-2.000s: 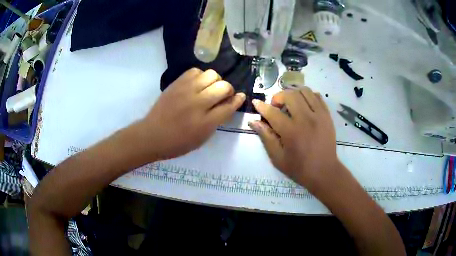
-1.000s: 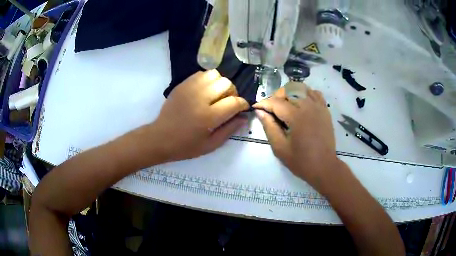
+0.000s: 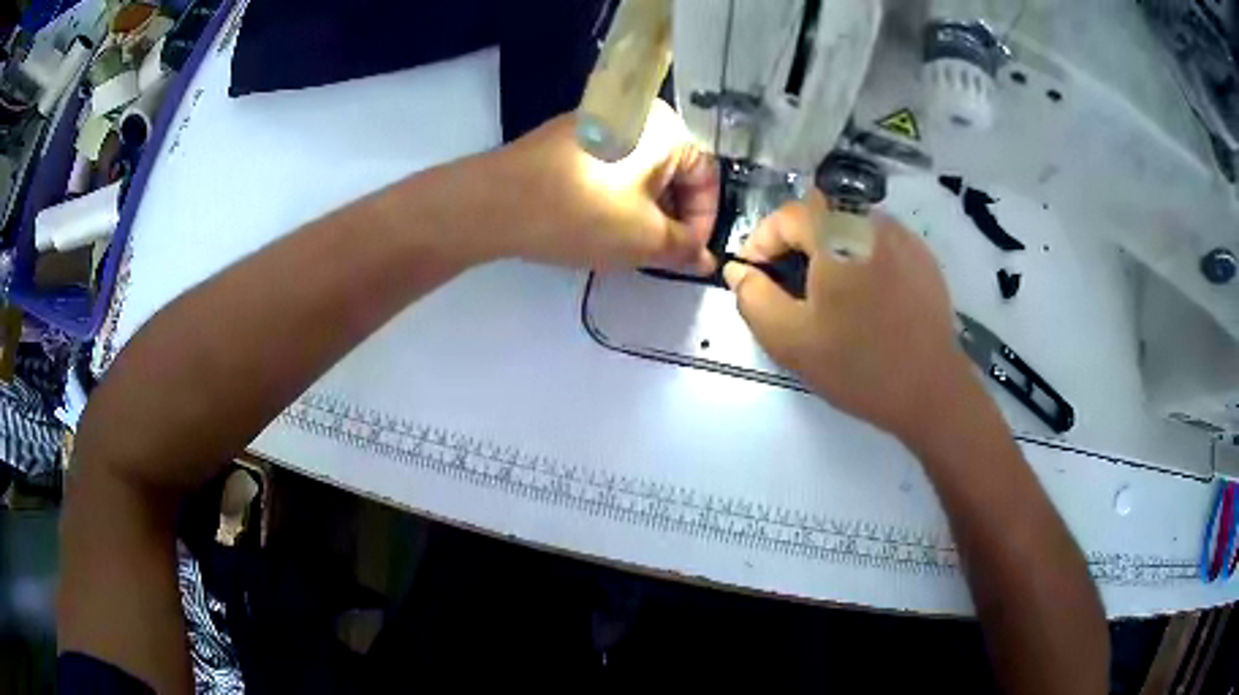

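The dark garment piece (image 3: 367, 41) lies on the table left of the white sewing machine head (image 3: 775, 68) and runs under my left wrist. My left hand (image 3: 612, 197) pinches its narrow dark end just in front of the presser foot (image 3: 745, 177). My right hand (image 3: 842, 299) pinches the same dark end from the right, fingertips nearly touching the left ones. A bit of dark cloth shows between the fingers of my right hand. The fingers hide most of the held end and part of the needle area.
Black thread snips (image 3: 1026, 383) lie right of my right hand, partly behind it. Dark fabric scraps (image 3: 989, 220) lie above them. A blue-purple basket (image 3: 129, 224) with spools stands at the left edge. A yellowish lamp tube (image 3: 625, 82) hangs over my left hand. A printed ruler (image 3: 544, 482) runs along the front edge.
The view has shifted, so the machine sits further right. My left hand has moved up beside the foot, uncovering the bed plate's front-left corner. Both hands still hold the dark end.
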